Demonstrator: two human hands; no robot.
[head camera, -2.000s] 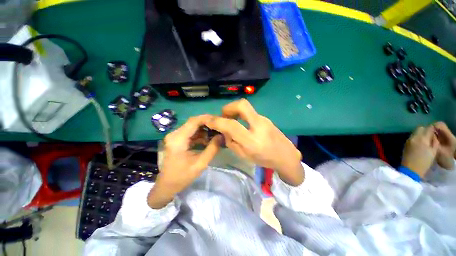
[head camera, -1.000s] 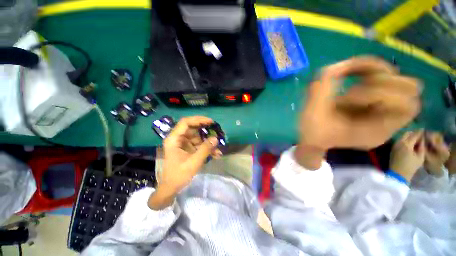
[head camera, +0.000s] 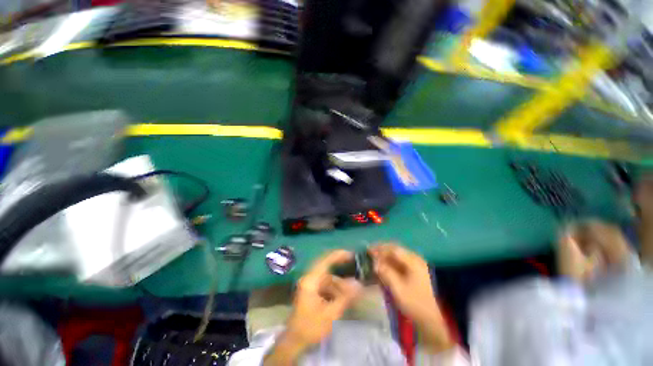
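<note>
The picture is blurred. My left hand (head camera: 318, 297) and my right hand (head camera: 407, 280) are close together in front of the black bench press (head camera: 336, 193). Both hold a small black module (head camera: 363, 265) between their fingertips, over the bench's front edge. Fingers partly cover it. Another module (head camera: 280, 260) with a pale centre lies on the green mat just left of my left hand. More modules (head camera: 236, 246) lie behind it, left of the press. A white scrap (head camera: 339, 175) is on the press base.
A blue bin (head camera: 417, 170) stands right of the press, with one module (head camera: 448, 194) beside it. Round black parts (head camera: 545, 187) and a neighbour's hands (head camera: 593, 246) are at right. A white box unit (head camera: 122, 232) and black hose (head camera: 61, 200) are left. A pocket tray (head camera: 190, 342) is below.
The view has tilted up and shifted, showing more of the bench's far side. My right hand has come back from the right to my left hand, and both now touch the module.
</note>
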